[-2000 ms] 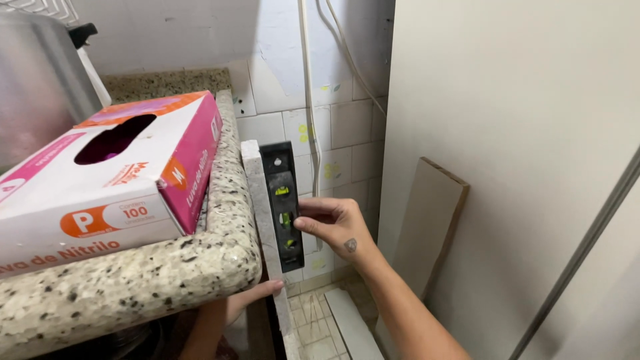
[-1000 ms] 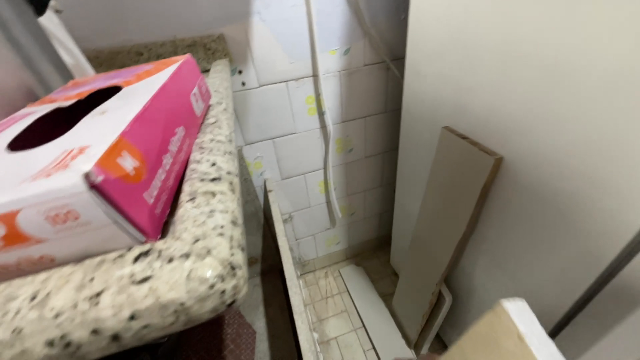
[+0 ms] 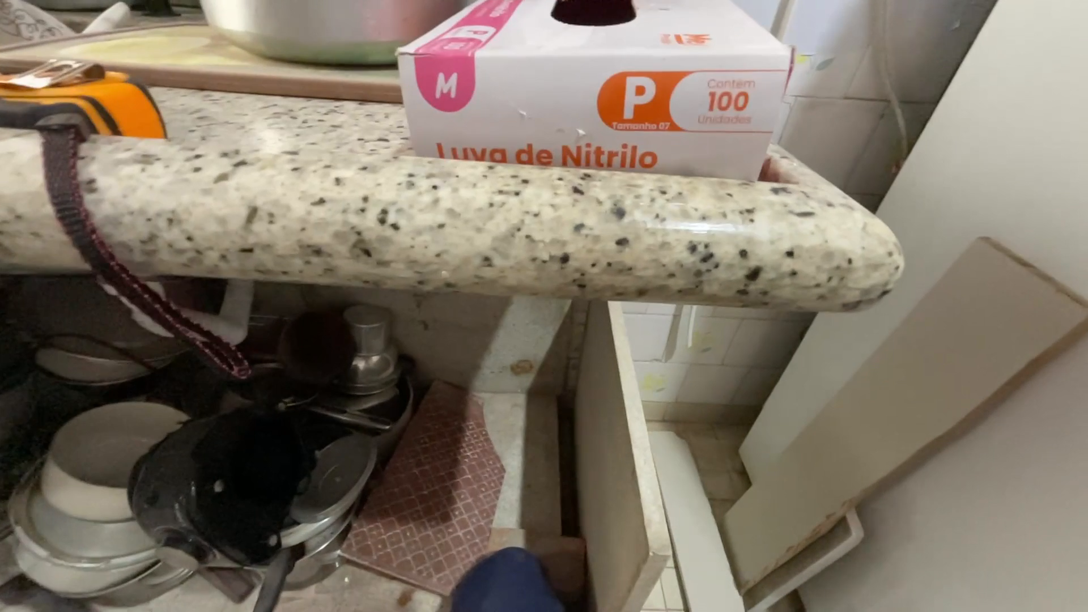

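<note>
Neither my left hand nor my right hand shows in the head view now. A cardboard box of nitrile gloves (image 3: 544,102) sits on the speckled stone countertop (image 3: 510,225), close to its right end. Below the counter an upright panel (image 3: 620,459) stands with its pale narrow edge toward me. Right of it a wide board (image 3: 901,408) leans against a large pale surface. An orange and black case or bag (image 3: 127,102) lies on the counter at the far left, and a woven strap (image 3: 110,263) hangs from there over the counter's edge. The spirit level is not in view.
Stacked pots and bowls (image 3: 110,467), with a black pan (image 3: 229,476) among them, fill the space under the counter. Beside them lies a reddish patterned piece (image 3: 433,493). A metal pot (image 3: 331,30) stands on the counter. A white strip (image 3: 697,518) lies on the floor. Something dark blue (image 3: 507,582) shows at the bottom edge.
Two seconds ago a hand held a black spirit level against the panel, with another hand low beside it; both hands and the level are out of view. The view has swung left.
</note>
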